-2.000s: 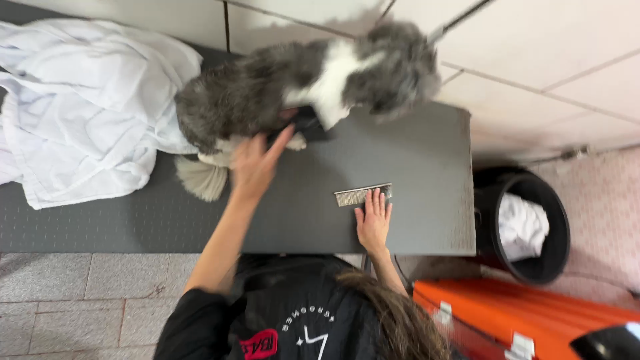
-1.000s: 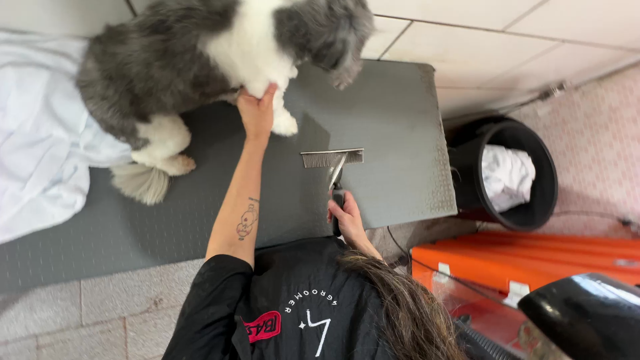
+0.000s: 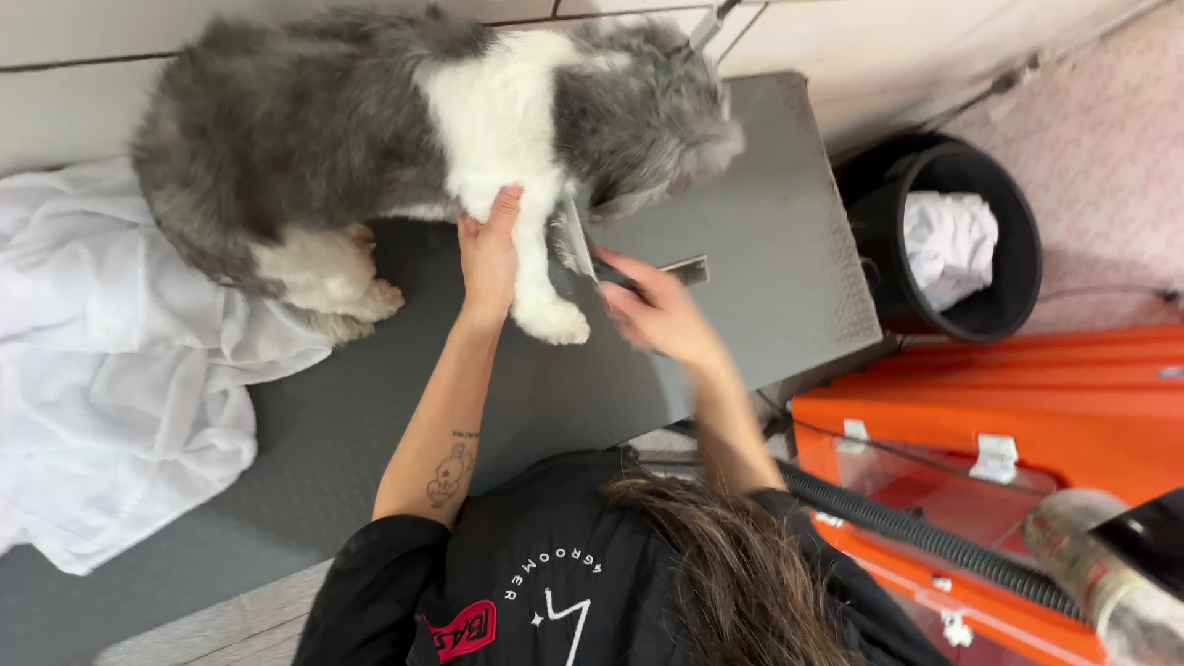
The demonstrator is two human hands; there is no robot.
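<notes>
A grey and white long-haired dog [image 3: 305,120] stands on the grey grooming table [image 3: 786,185], its head toward the right. My left hand [image 3: 490,254] grips the upper part of its white front leg [image 3: 532,250]. In my right hand [image 3: 657,305] is the dark handle of a grooming brush [image 3: 578,236], its pins against the fur beside that leg. My right hand is slightly blurred. A metal comb [image 3: 686,270] lies on the table just beyond my right hand, partly hidden by it.
A white towel [image 3: 120,370] is bunched at the table's left. Right of the table stands a black bin [image 3: 1027,240] holding white cloth [image 3: 948,245]. Orange cases [image 3: 1091,398] and a ribbed black hose [image 3: 906,527] are at lower right. A tiled wall [image 3: 83,111] runs behind the dog.
My right hand, on the comb at first and then on the brush handle, has moved up to the dog's front leg with the brush. My left hand stays at the leg it took hold of.
</notes>
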